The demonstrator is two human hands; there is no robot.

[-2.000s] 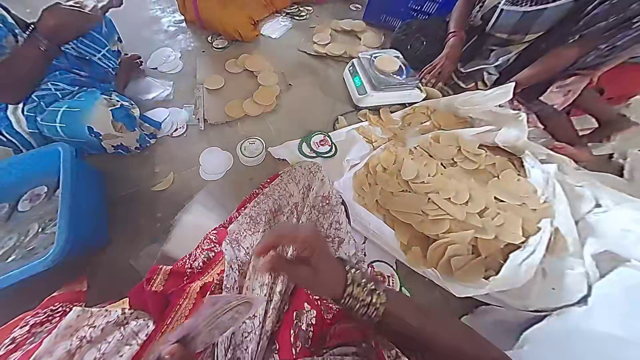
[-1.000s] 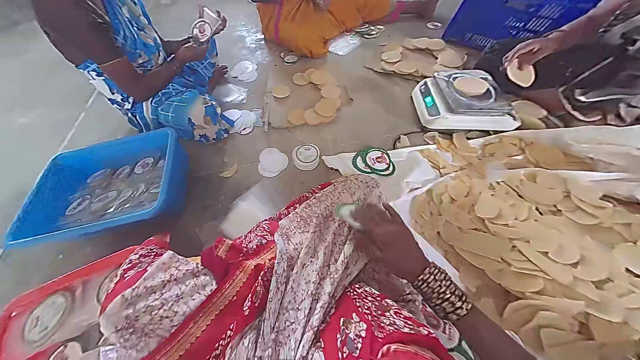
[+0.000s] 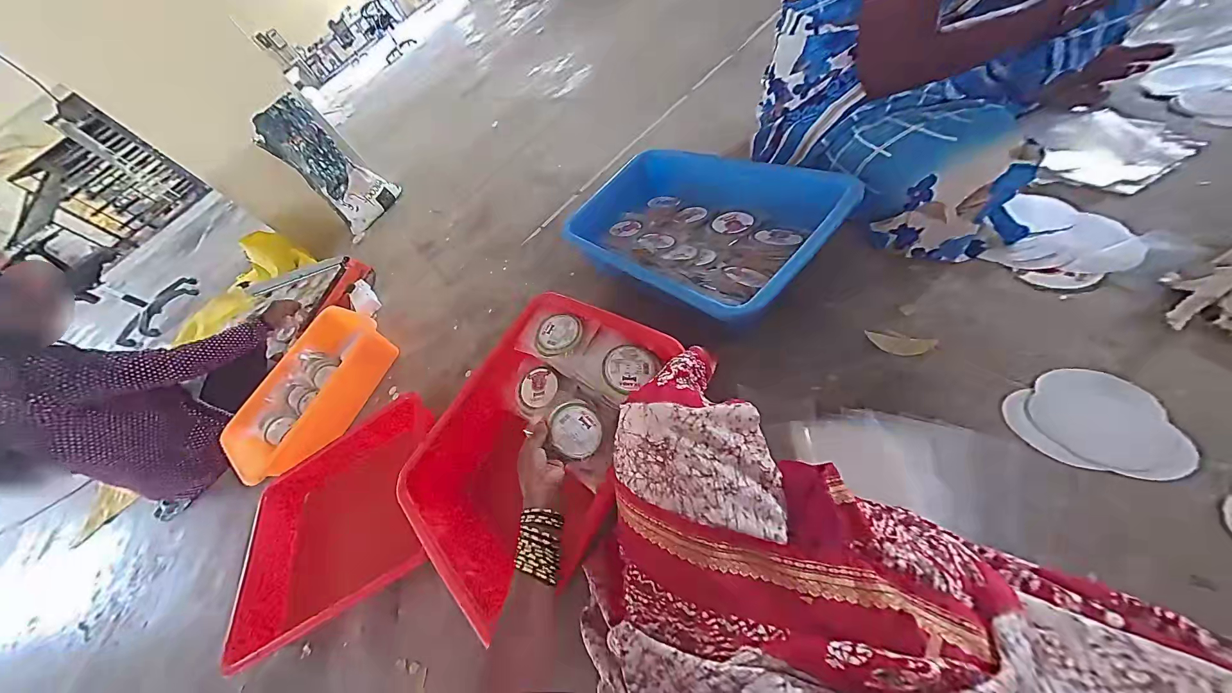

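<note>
My left hand (image 3: 542, 474), with patterned bangles on its wrist, reaches into a red plastic tray (image 3: 452, 539). Its fingers grip the edge of a clear plastic packet with a round label (image 3: 576, 430). Several more packets with round labels, one of them a labelled packet (image 3: 628, 369) at the far right of the group, lie at the tray's far end. What the packets hold is hard to make out. My right hand is out of view. Red and white patterned cloth (image 3: 799, 568) covers my lap beside the tray.
A second red tray (image 3: 332, 529) and an orange tray of packets (image 3: 313, 395) stand left. Ahead is a blue tub (image 3: 712, 298) of labelled packets. White discs (image 3: 1107, 423) lie on the floor at right. One person sits at left, another at upper right.
The view has swung far to the left. My left hand, seen at the lower edge with a plastic packet two seconds ago, is now in the red tray. My right hand has left the view.
</note>
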